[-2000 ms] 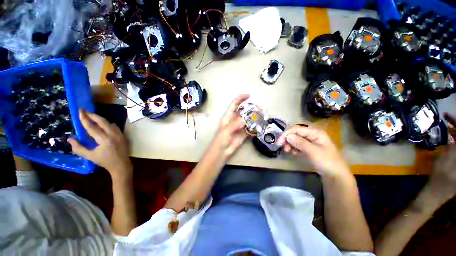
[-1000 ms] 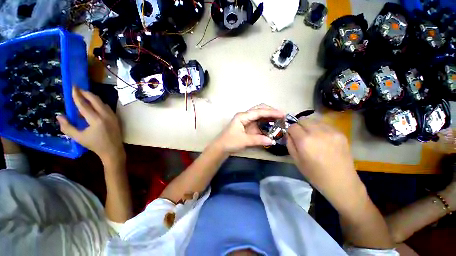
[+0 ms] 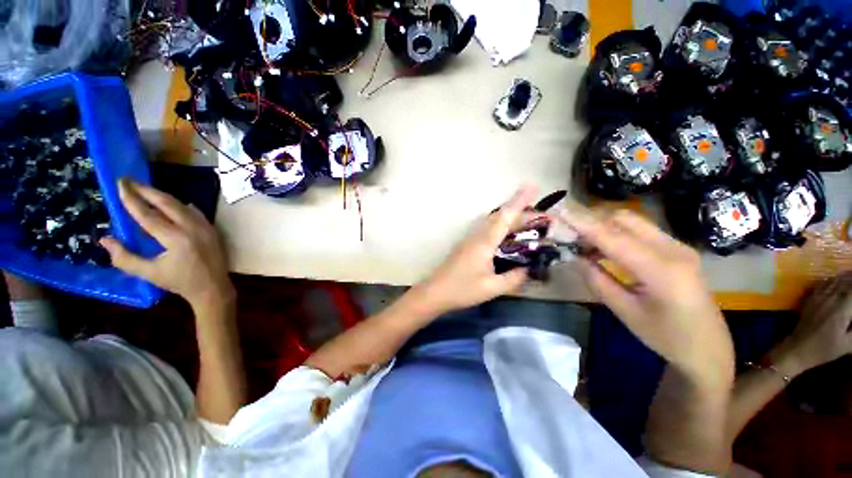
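A black housing (image 3: 534, 250) with some silver parts and dark wires is held above the bench's front edge. My left hand (image 3: 476, 257) holds it from the left, thumb and fingers around its side. My right hand (image 3: 640, 266) is at its right side, its fingertips at a small silver part there; the hand is slightly blurred, and whether it grips the part cannot be told. A silver module with a black knob (image 3: 517, 103) lies loose on the bench beyond my hands.
Fitted black units with orange centres (image 3: 641, 155) stand grouped at right. Wired open housings (image 3: 347, 152) lie upper left, with white paper (image 3: 509, 28) at top. A neighbour's hand (image 3: 173, 245) touches a blue parts tray (image 3: 117, 196) at left. Another person's hand (image 3: 827, 322) is at far right.
The silver-faced module with orange centre and the housing were side by side; now one unit is between my hands. My right hand has moved right. The camera view has shifted.
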